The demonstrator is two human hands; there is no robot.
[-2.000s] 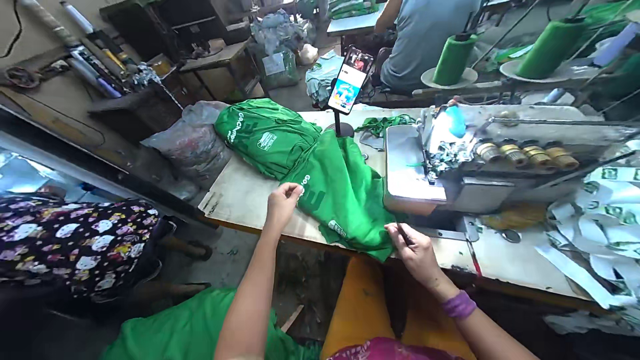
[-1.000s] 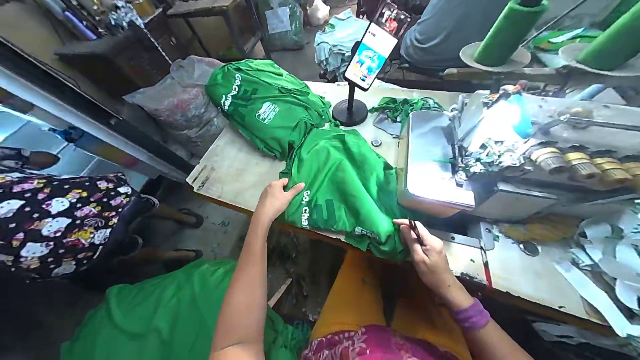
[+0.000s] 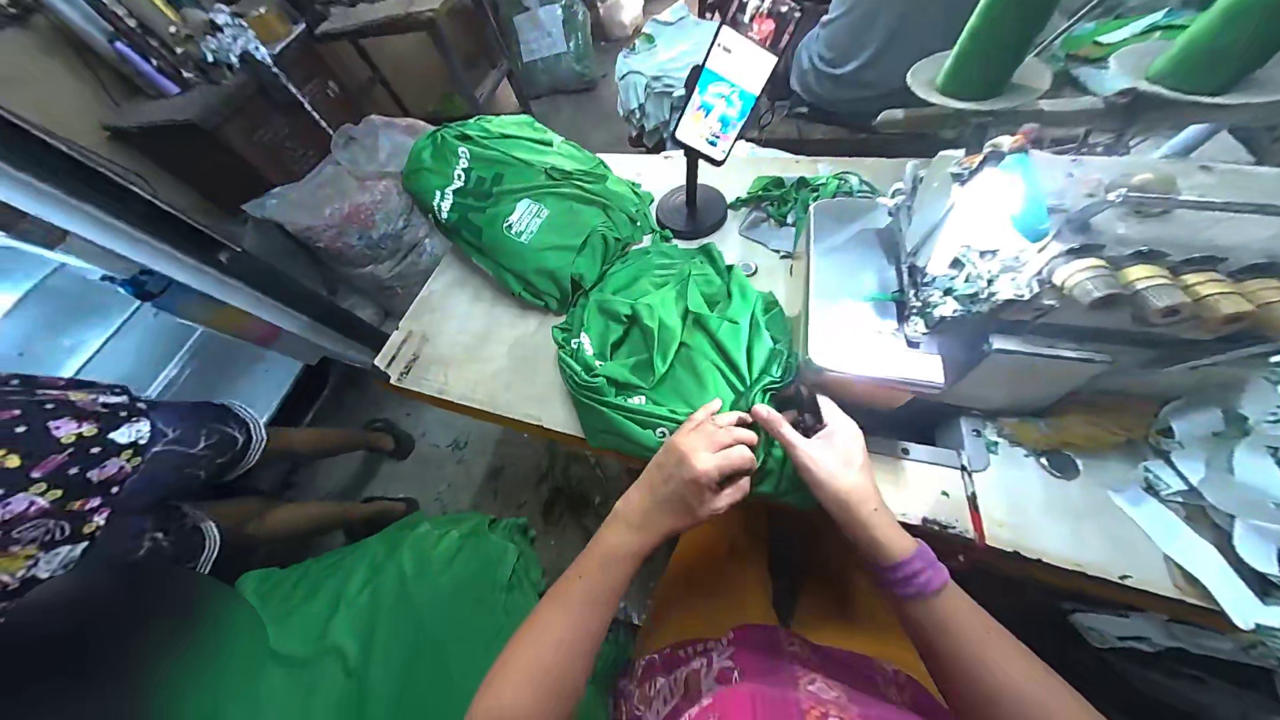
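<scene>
A bunched green printed cloth garment (image 3: 680, 335) lies at the table's front edge, left of the sewing machine. My left hand (image 3: 705, 465) pinches its near edge with the fingertips. Close beside it, my right hand (image 3: 825, 450) holds a small dark tool (image 3: 806, 408), whose kind I cannot tell, and pinches the cloth with thumb and finger. Another green printed bundle (image 3: 530, 215) touches the garment at the back left. An industrial sewing machine (image 3: 875, 290) with a lit lamp stands to the right of my hands.
A phone (image 3: 722, 95) stands on a round black stand (image 3: 692, 210) behind the garment. Green scraps (image 3: 805, 200) lie beside it. White strips (image 3: 1190, 550) lie at the right, thread cones (image 3: 990, 50) behind. Green cloth (image 3: 390, 610) sits low at the left; a person (image 3: 90, 480) stands beyond it.
My left hand has moved right across the garment to a spot beside my right hand. The garment is now more bunched up than before.
</scene>
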